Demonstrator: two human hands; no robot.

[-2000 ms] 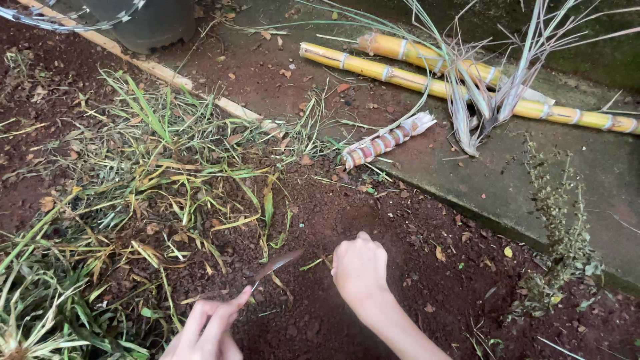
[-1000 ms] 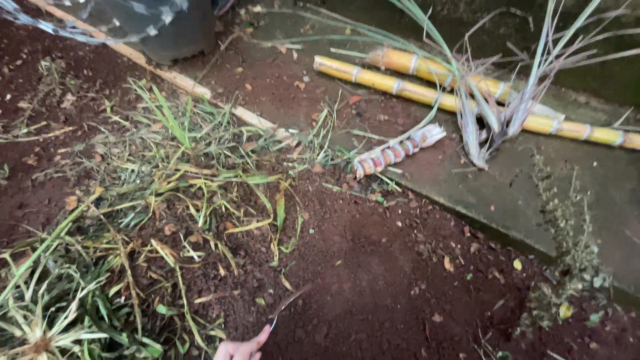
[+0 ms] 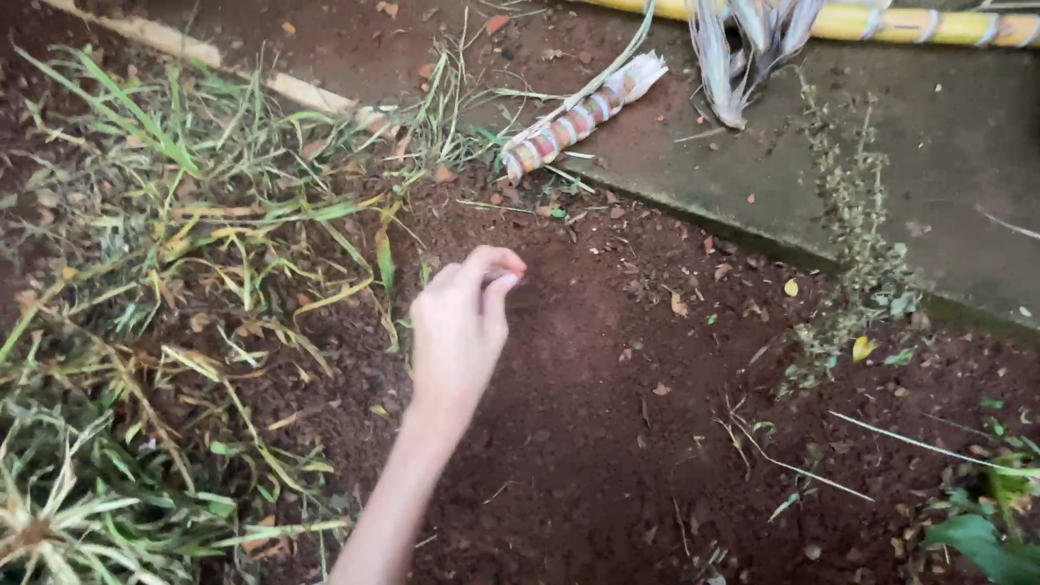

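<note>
My left hand [image 3: 467, 313] reaches in from the bottom, over the reddish-brown soil [image 3: 601, 406]. Its fingers are curled, with thumb and forefinger tips close together; no object shows between them, though something small could be hidden. Up and to the right of it lies a short, ringed piece of cane stalk [image 3: 569, 128] with a frayed pale end, at the corner of the concrete slab. Cut grass and dry leaves [image 3: 244, 236] cover the soil to the left of the hand. My right hand is out of view, and the bladed tool does not show.
A concrete slab [image 3: 764, 171] runs across the upper right, its edge along the soil. On it lie a yellow cane stalk [image 3: 902, 24] and a dried leafy tuft [image 3: 731, 57]. A small dry plant [image 3: 853, 236] stands by the edge. A wooden strip [image 3: 309, 93] lies upper left.
The bladed tool, held in my left hand in both earlier frames, is no longer seen. My left hand has come further into view. My right hand showed only in the oldest frame. The view has shifted.
</note>
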